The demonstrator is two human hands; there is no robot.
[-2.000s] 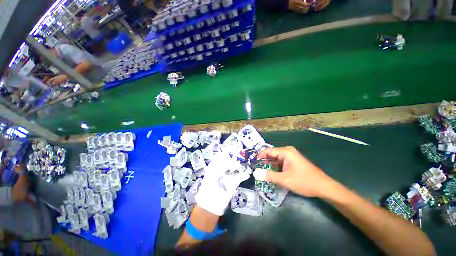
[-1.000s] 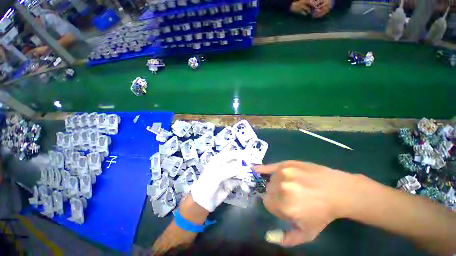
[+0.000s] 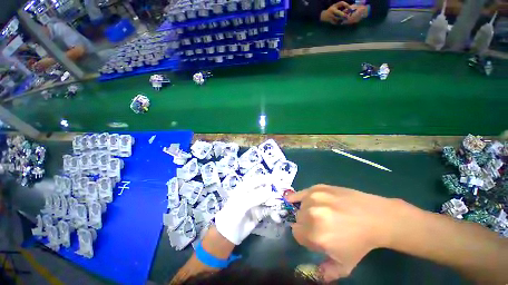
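My left hand (image 3: 248, 209), in a white glove with a blue wristband (image 3: 214, 257), holds a small wired assembly (image 3: 288, 204) above the right edge of the heap of pale housings (image 3: 209, 173). Red and blue wire strands show between the hands. My bare right hand (image 3: 328, 225) has its index finger at the assembly, and its thumb is low and apart from it. The fingers hide most of the piece, so whether it sits in a housing cannot be told.
A blue sheet (image 3: 146, 189) with rows of housings lies left. Tangled circuit-board assemblies (image 3: 473, 178) lie right. A thin pale stick (image 3: 362, 160) lies near the tan edge strip. Beyond, the green belt (image 3: 323, 103) carries spaced units. Another person's hands (image 3: 345, 13) and stacked blue trays (image 3: 228, 33) are behind.
The right hand has moved from pinching at the assembly to pressing with its index finger, thumb lowered and apart. The green board beneath it is now hidden. Units on the belt have shifted left.
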